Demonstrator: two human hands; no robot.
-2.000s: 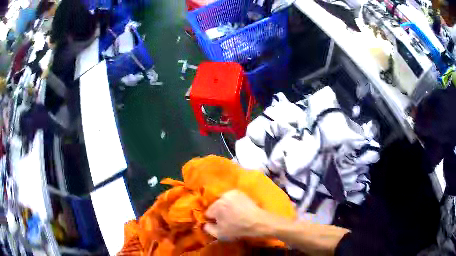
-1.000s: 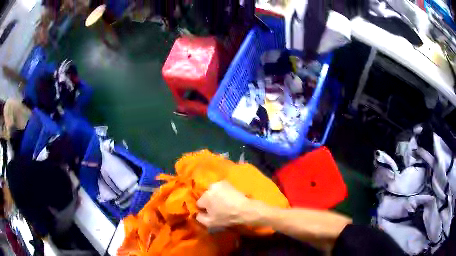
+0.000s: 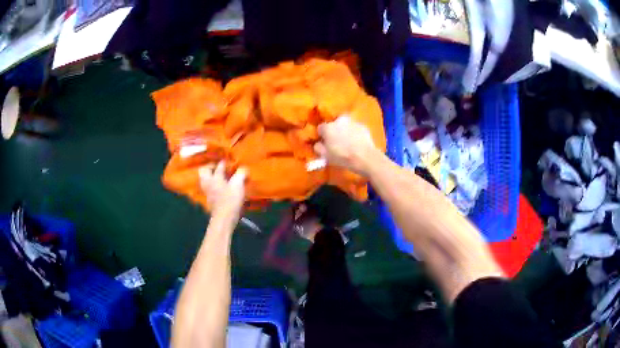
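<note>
An orange fabric bundle (image 3: 272, 102) is held out in front of me at the upper middle of the view, above the green floor. My right hand (image 3: 345, 141) grips its right part, with the fingers closed on the cloth. My left hand (image 3: 223, 187) is at its lower left edge, with the fingertips on the cloth. Small white tags or patches show on the bundle near each hand. The underside of the bundle is hidden.
A blue plastic basket (image 3: 502, 163) with mixed scraps stands at the right, with a red stool (image 3: 522, 241) beside it. Grey-white and black garments (image 3: 588, 197) lie at the far right. More blue baskets (image 3: 262, 304) stand at the bottom and lower left. A foot shows below the bundle.
The view has turned, and the bundle has moved up and forward, spread wider. My left hand has come into view on it. My right hand still grips it.
</note>
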